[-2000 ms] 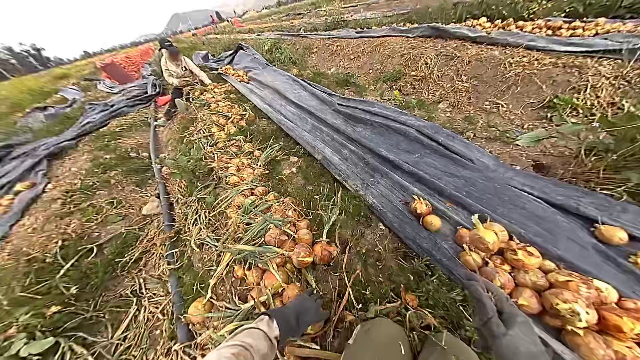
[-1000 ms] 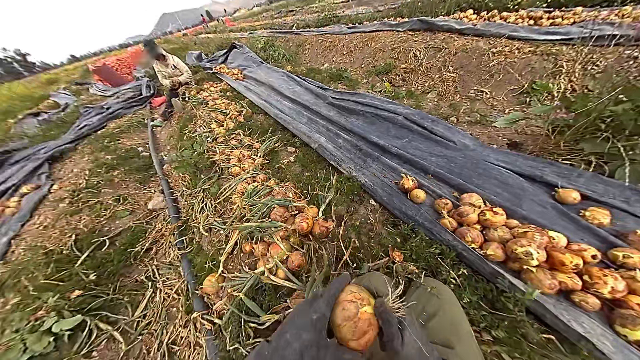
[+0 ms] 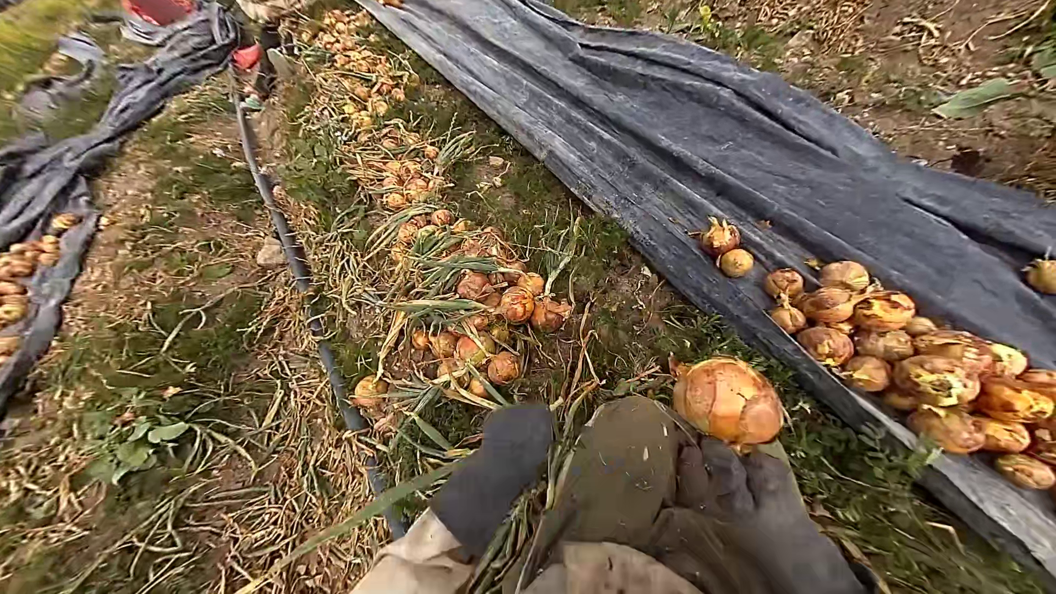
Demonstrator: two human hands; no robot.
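My left hand (image 3: pixel 499 474), in a dark glove, is closed on a bundle of long onion leaves (image 3: pixel 520 532) in front of my left knee. Gloved as well, my right hand (image 3: pixel 734 487) holds a large yellow onion (image 3: pixel 730 402) above my right knee, its fingers partly hidden beneath the bulb. Ahead of my knees, a row of onions with green and dry tops (image 3: pixel 516 304) lies on the ground. A heap of onions without long leaves (image 3: pixel 940 371) rests to the right on dark fabric sheeting (image 3: pixel 742 157).
A black irrigation pipe (image 3: pixel 309 305) runs along the left of the row. Farther left lies crumpled dark sheeting (image 3: pixel 107 140) with more onions (image 3: pixel 18 272). A co-worker (image 3: pixel 268 10) is partly visible at the top edge, near a red object (image 3: pixel 247 56).
One second ago both hands were together around an onion at my knees. Now they are apart, the right with an onion and the left with leaves. The view has tilted down.
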